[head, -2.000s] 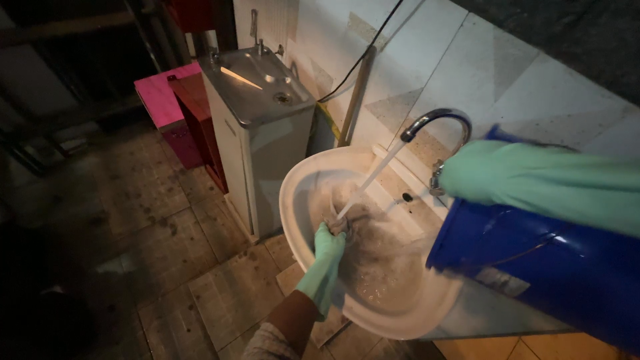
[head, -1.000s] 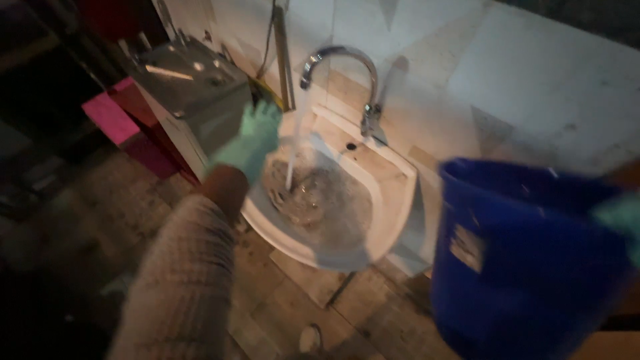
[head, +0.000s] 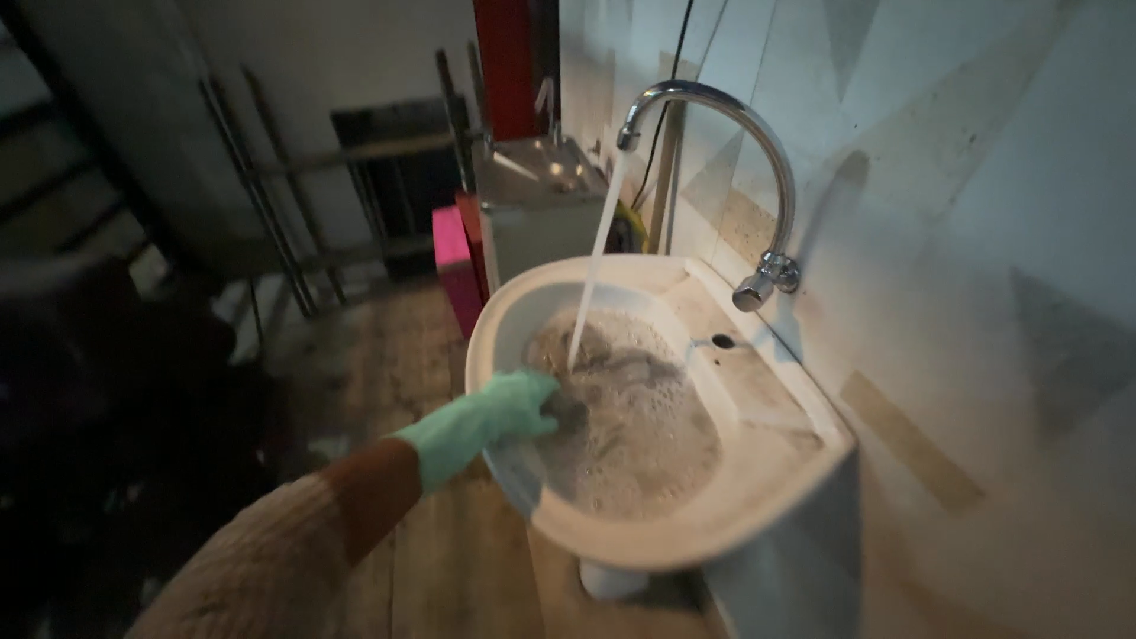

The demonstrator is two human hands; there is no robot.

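Note:
My left hand [head: 515, 408], in a mint-green rubber glove, reaches over the near left rim of a white ceramic washbasin [head: 790, 435]. Its fingers are at the surface of the murky, bubbly water [head: 648, 461]; whether they grip anything is unclear. A greyish cloth-like thing [head: 630, 366] lies partly under the water, right of the fingers. Water runs from a curved chrome faucet [head: 777, 151] into the basin just beyond my hand. The faucet's knob [head: 753, 291] sits at the wall above the basin's back edge. My right hand is out of view.
Behind the basin stands a pale cabinet with a steel sink top [head: 532, 177], beside a pink box [head: 457, 266]. A black cable and a wooden strip run along the wall [head: 932, 222] at right. Metal frames stand at the back left, with dark, blurred items nearer.
My left hand has come from beside the basin's far left edge to the water. The blue bin, beside the basin earlier with my right hand at it, is out of view. The view has swung.

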